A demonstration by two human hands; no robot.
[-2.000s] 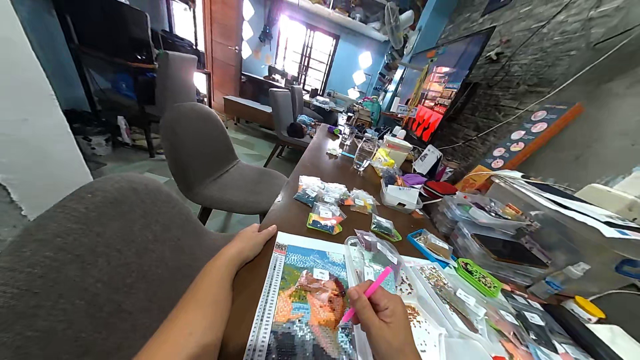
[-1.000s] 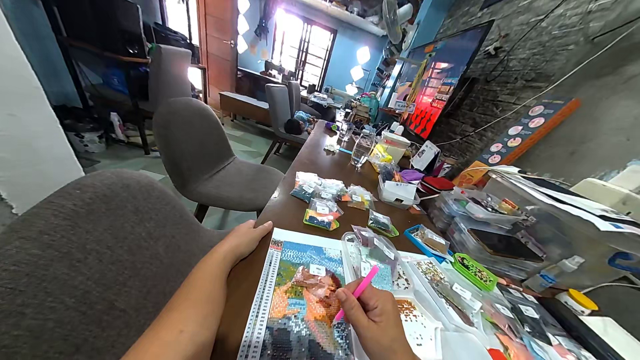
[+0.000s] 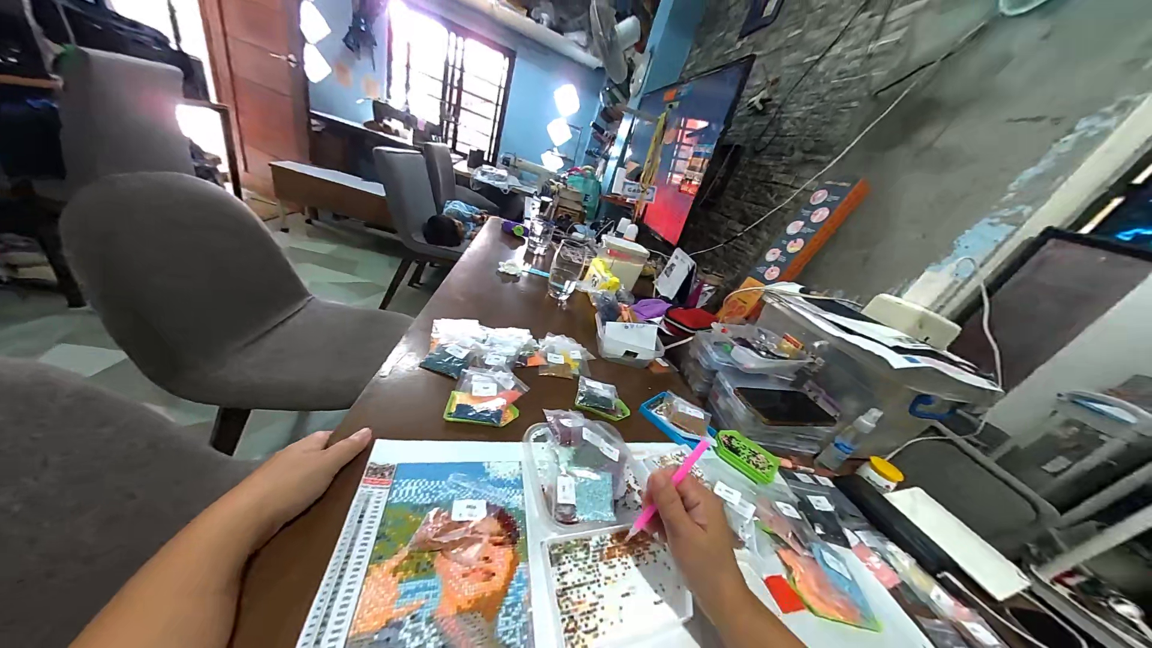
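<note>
My right hand (image 3: 688,522) holds a pink applicator pen (image 3: 670,486), its tip down at the upper part of a white tray (image 3: 621,589) strewn with small multicoloured beads or drills. My left hand (image 3: 319,468) rests on the table's edge, holding nothing, beside a partly covered diamond painting canvas (image 3: 450,562). A small clear bag (image 3: 463,531) with a white label lies on the picture. Behind the bead tray, a clear plastic container (image 3: 580,472) holds labelled bags of drills.
Several labelled drill bags (image 3: 486,346) lie on the brown table (image 3: 477,288). A green tray (image 3: 747,456), a blue tray (image 3: 675,416) and a spray bottle (image 3: 849,439) stand right. Grey chairs (image 3: 198,297) line the left side. Farther back is a glass pitcher (image 3: 567,270).
My right hand and the pink pen have moved right, from over the picture's edge to the bead tray. My left hand remains at the table's edge.
</note>
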